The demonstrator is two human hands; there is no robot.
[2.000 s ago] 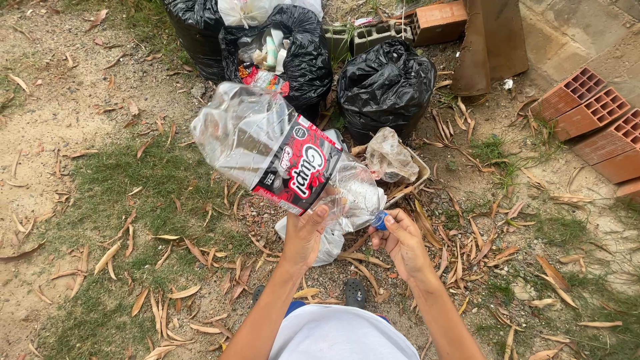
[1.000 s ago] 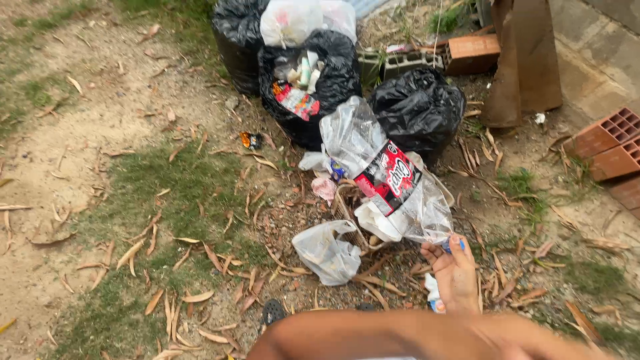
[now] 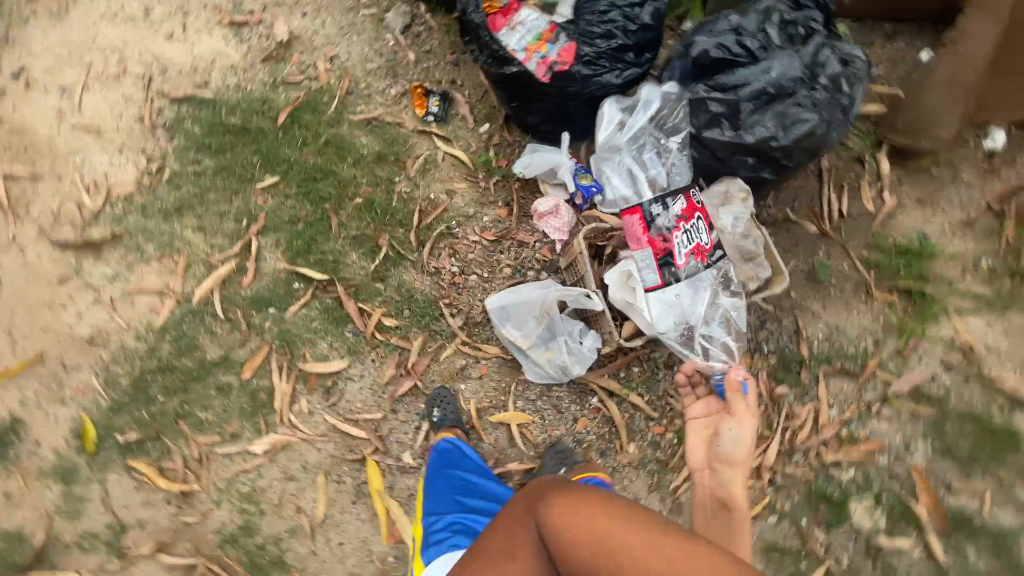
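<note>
My right hand (image 3: pixel 720 416) pinches the blue cap end of a large, crumpled clear plastic bottle (image 3: pixel 640 152) with a red and black label. The bottle slants up and left from my fingers, over a beige plastic basket (image 3: pixel 582 268) that holds white and clear plastic waste. My left forearm is bent across the bottom of the view, and the left hand itself is out of sight. Left of the basket lies a white plastic bag (image 3: pixel 544 332).
Two black garbage bags (image 3: pixel 768 88) stand beyond the basket, one open with a red wrapper (image 3: pixel 532 36) on top. A pink checked wad (image 3: pixel 553 220), a blue wrapper (image 3: pixel 586 186) and an orange and black wrapper (image 3: pixel 430 102) lie on leaf-strewn ground.
Two seconds ago both hands were at the bottle, my left on its body. My left hand has let go and left the view. The bottle now points more upward, still held by its cap end.
</note>
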